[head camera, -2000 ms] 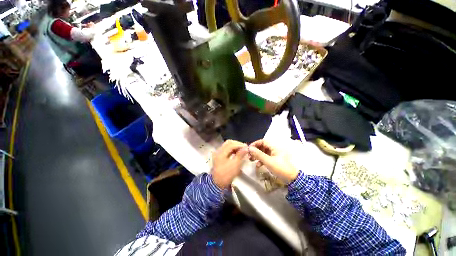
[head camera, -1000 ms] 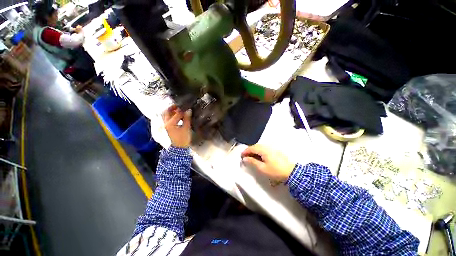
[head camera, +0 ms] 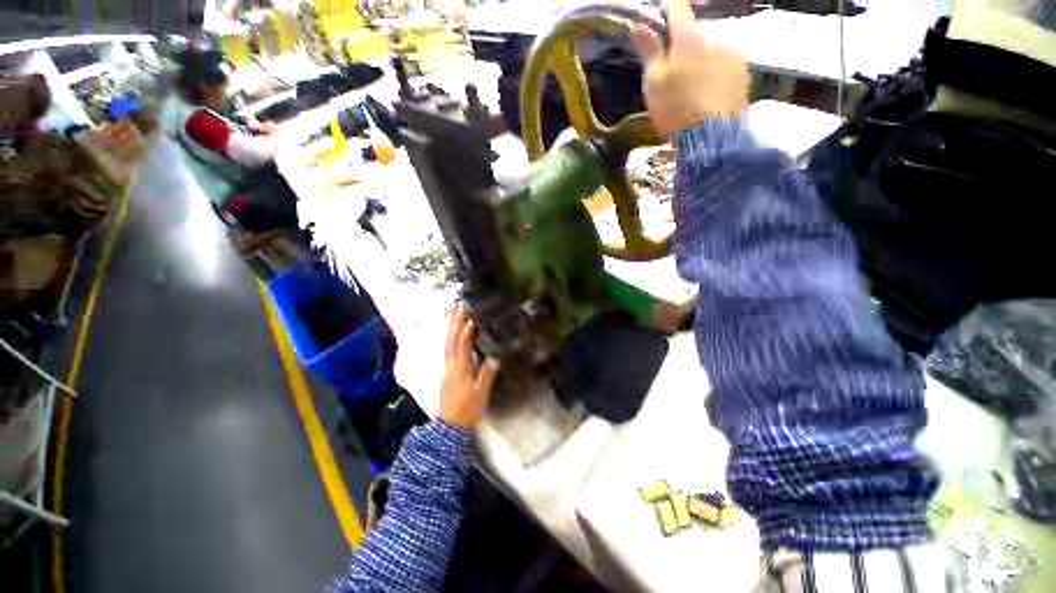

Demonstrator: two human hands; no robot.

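Observation:
The green hand press [head camera: 550, 232] with its dark front head stands on the white-covered bench. My left hand [head camera: 466, 376] is at the foot of the head, fingertips at the die area; whether it holds a small part is hidden. My right hand [head camera: 695, 75] is raised at the rim of the yellowish handwheel [head camera: 570, 75], partly cut off by the top edge and blurred; its grip is unclear. Several small pale gold fittings [head camera: 669, 510] lie on the white sheet near the bench's front edge.
Black cloth [head camera: 614, 368] lies beside the press. A clear plastic bag [head camera: 1002, 359] is at the right, with loose small parts [head camera: 984, 550] below it. A blue bin [head camera: 324, 324] stands beside the bench at the left. A person [head camera: 232, 156] sits further along the bench.
My right hand has moved from the bench up to the handwheel. My left hand stays at the press foot. The view has shifted, and the gold fittings on the sheet now show.

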